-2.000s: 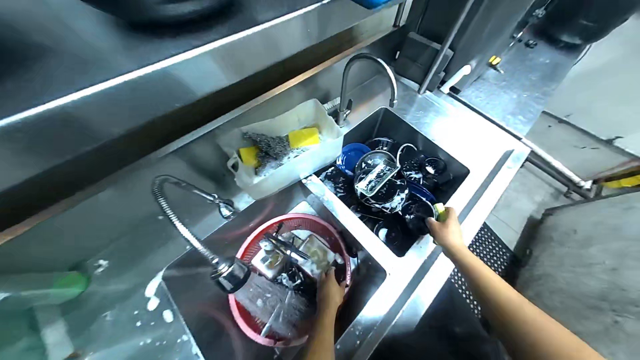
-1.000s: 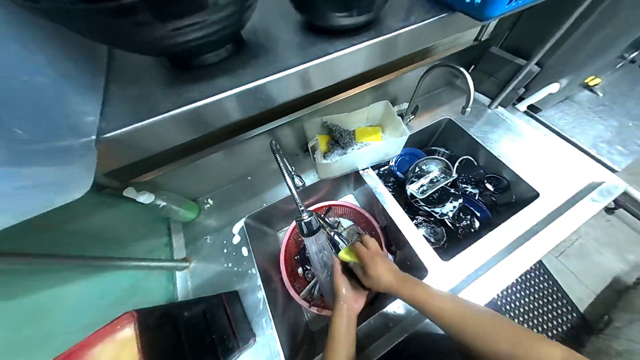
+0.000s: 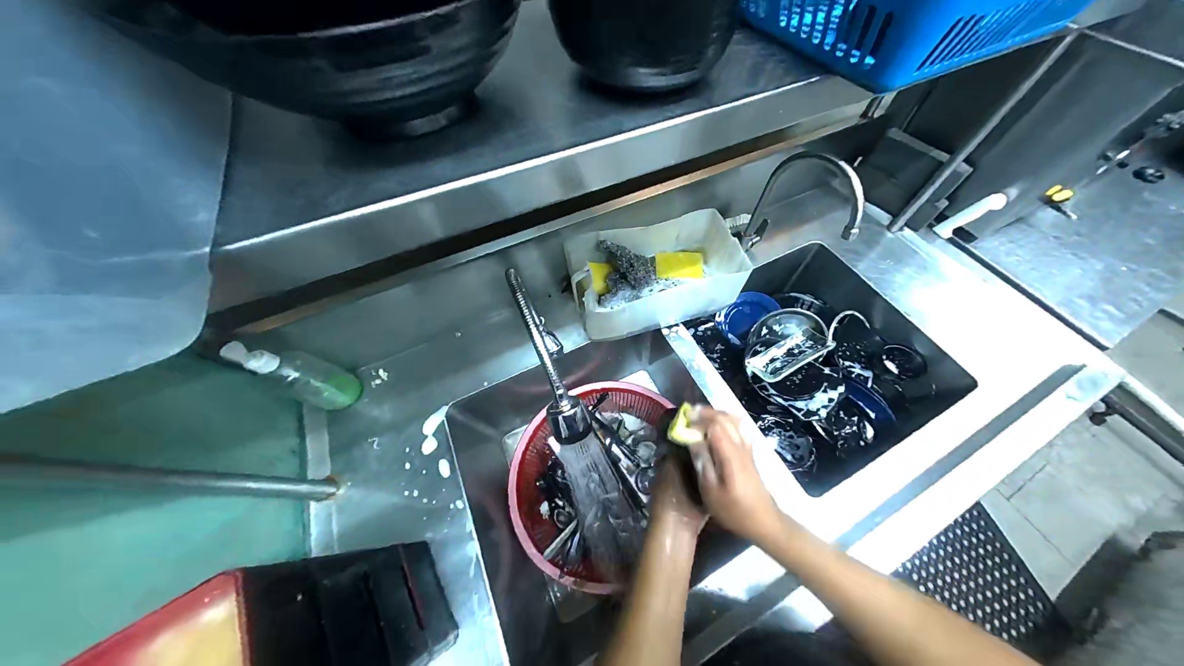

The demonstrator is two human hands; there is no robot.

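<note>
My left hand point(image 3: 680, 495) is closed around a dark item, blurred and partly hidden, over the right side of a red plastic colander point(image 3: 521, 518). Pressed toward that item is a yellow sponge point(image 3: 685, 425), gripped in my right hand point(image 3: 731, 467). Utensils and small dishes lie in the colander in the left sink basin. Water sprays down onto them from a faucet spray head point(image 3: 568, 421). The right basin holds soapy dishes, among them a blue bowl point(image 3: 747, 314) and a clear container with a handle point(image 3: 786, 356).
A white plastic tub point(image 3: 624, 322) with yellow sponges and a steel scourer stands behind the basins, beside a curved faucet point(image 3: 856, 208). Black bowls point(image 3: 370, 69) and a blue basket point(image 3: 888, 46) sit on the shelf above. At left are a soap bottle point(image 3: 319, 379) and a black box point(image 3: 347, 606).
Two seconds ago my right hand was at the right basin with the sponge; it has since joined my left hand by the colander. The view has shifted. Both hands have moved slightly since one second ago.
</note>
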